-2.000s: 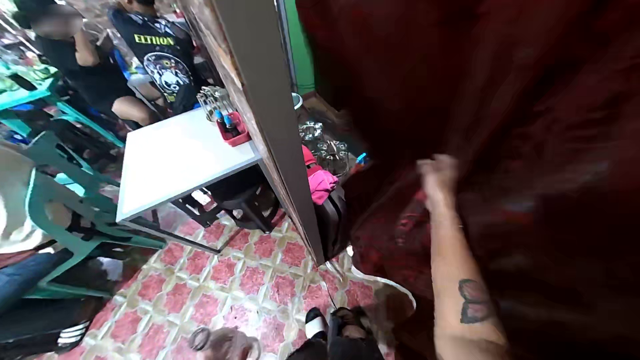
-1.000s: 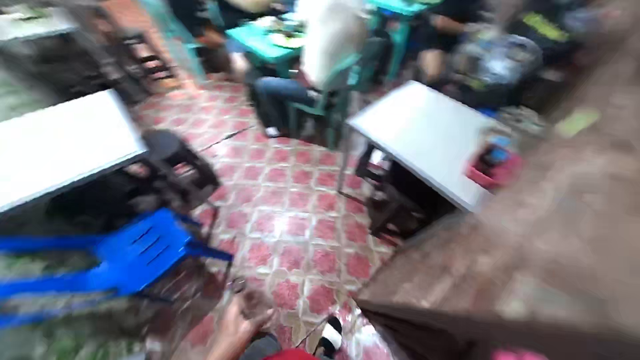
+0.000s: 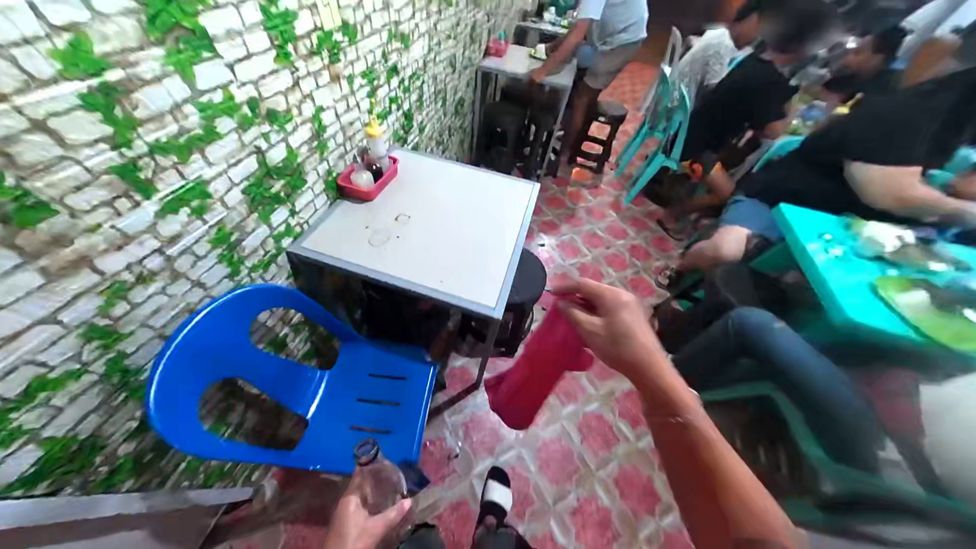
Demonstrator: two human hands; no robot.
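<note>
Low in the view my left hand [image 3: 370, 518] is closed around a clear glass bottle [image 3: 381, 482] with its open neck up, beside the seat of a blue plastic chair [image 3: 366, 389]. Out in front, my right hand [image 3: 602, 316] pinches a red cloth [image 3: 534, 374] by its top, and the cloth hangs down over the tiled floor. Past the cloth stands a white-topped table [image 3: 442, 229] with faint ring marks on it. A red tray [image 3: 368, 181] at its wall-side corner holds a yellow-capped squeeze bottle [image 3: 376, 141] and small containers.
A stone-patterned wall [image 3: 152, 168] with green leaves runs along the left. Black stools [image 3: 526, 286] stand by the table. On the right, seated people surround a turquoise table [image 3: 846, 274] bearing food, with green chairs near it. Another person leans on a farther table [image 3: 515, 61].
The view has swung toward the leafy wall. My right hand, bare against a dark red curtain two seconds ago, now holds the red cloth.
</note>
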